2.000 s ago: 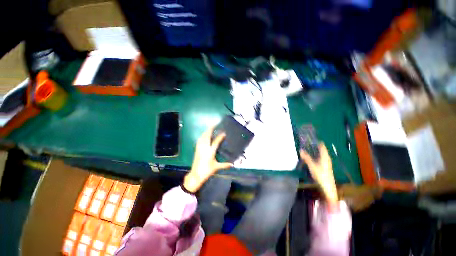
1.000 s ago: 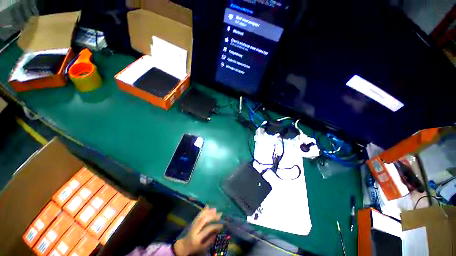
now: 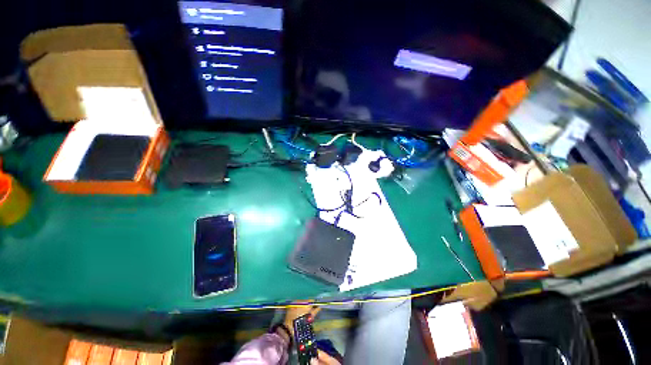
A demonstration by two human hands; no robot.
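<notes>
A flat black set-top box lies on the green bench, partly on the white sheet, with black cables at its back edge. A black remote control with coloured buttons is held below the bench's front edge. My left hand is beside and partly behind the remote's upper end; whether it grips is unclear. My right hand is at the remote's lower end with fingers against it, mostly cut off by the bottom edge. A smartphone lies left of the box.
Open retail boxes with black units stand at left and right. A second black box lies near the screens. A power strip and blue cables are behind. Orange retail boxes are at lower left.
The view has turned rightward. My right hand has left the bench and is now low at the remote. My left hand let go of the set-top box, which rests on the bench.
</notes>
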